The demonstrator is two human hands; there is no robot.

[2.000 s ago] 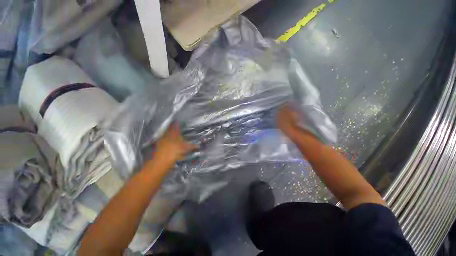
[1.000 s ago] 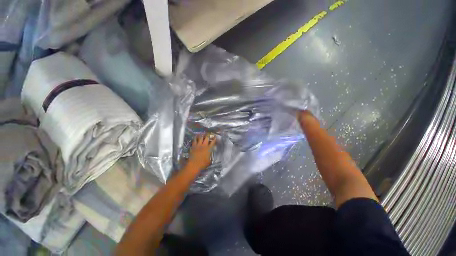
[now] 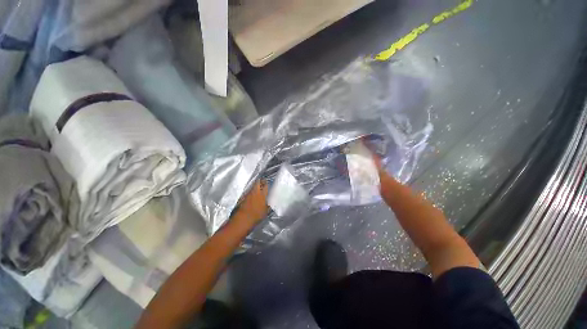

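Observation:
A clear poly bag, crinkled and shiny, is spread between my hands above the floor. My left hand is at its near left edge, with the fingertips partly hidden by plastic. My right hand is at the right part of the bag, partly under or behind the plastic and blurred. Two whitish patches show at the bag near the hands; I cannot tell whether they are labels or glare. No roll is clearly visible inside the bag.
A white rolled textile bundle with a dark band lies at the left, beside a grey-beige roll. Bluish-grey fabric lies behind. A white upright strip and tan board are at the top. Metal slats curve along the right.
The bag has opened out and extends further up and right. My left hand, flat on the plastic a second ago, is now at its edge. My right hand has moved slightly left.

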